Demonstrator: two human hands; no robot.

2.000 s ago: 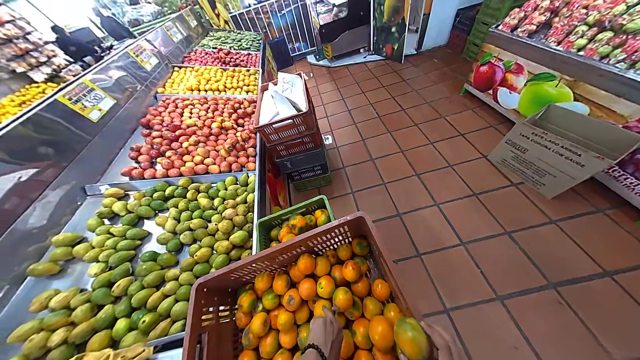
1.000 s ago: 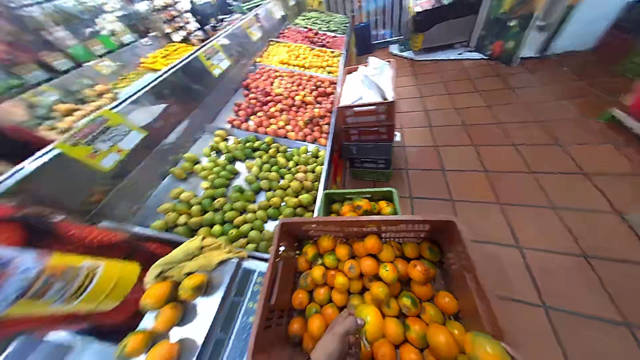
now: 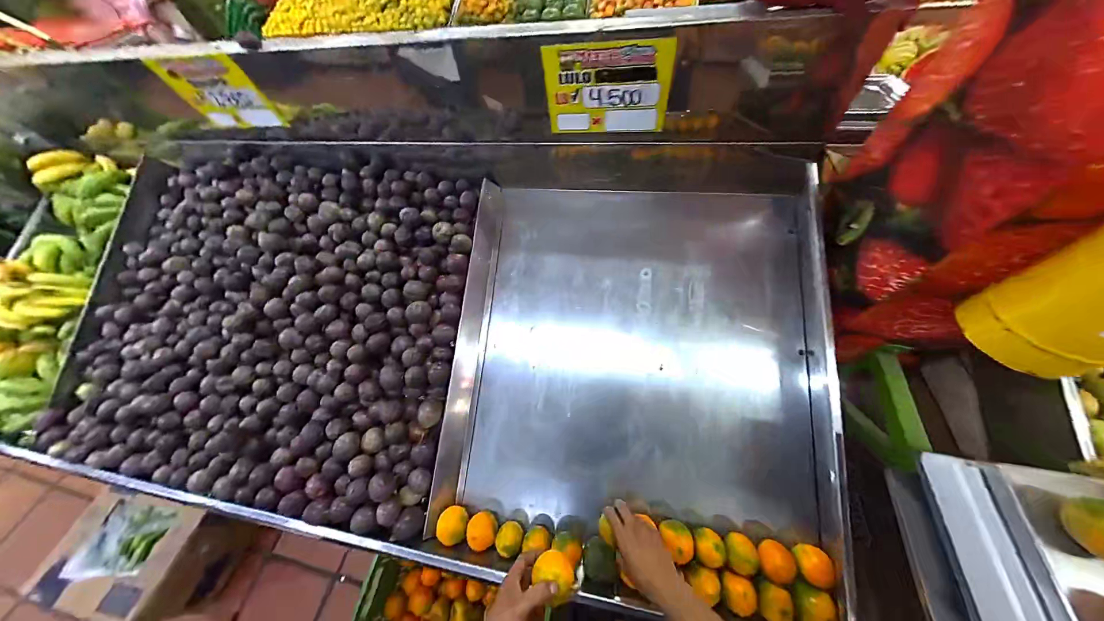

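My left hand (image 3: 520,590) grips an orange-yellow fruit (image 3: 554,571) at the front edge of a steel display bin (image 3: 638,414). To its right, my right hand (image 3: 636,545) reaches over the front row, its fingers on a yellow-orange fruit (image 3: 607,530) that they partly cover. Orange, yellow and green fruits (image 3: 742,554) line the bin's front, one row deep at the left and about two deep at the right. Behind them the bin's metal floor is bare and reflects light.
Dark purple round fruits (image 3: 285,345) fill the neighbouring bin. Below the front edge stands a green crate of orange fruits (image 3: 431,595), with a cardboard box (image 3: 129,552) at lower left. A price sign (image 3: 609,86) hangs behind. A metal scale-like surface (image 3: 1018,517) is at right.
The view has swung from the brown crate of orange fruits to the steel bin. My hands were in and at that crate earlier; now they are at the bin's front row.
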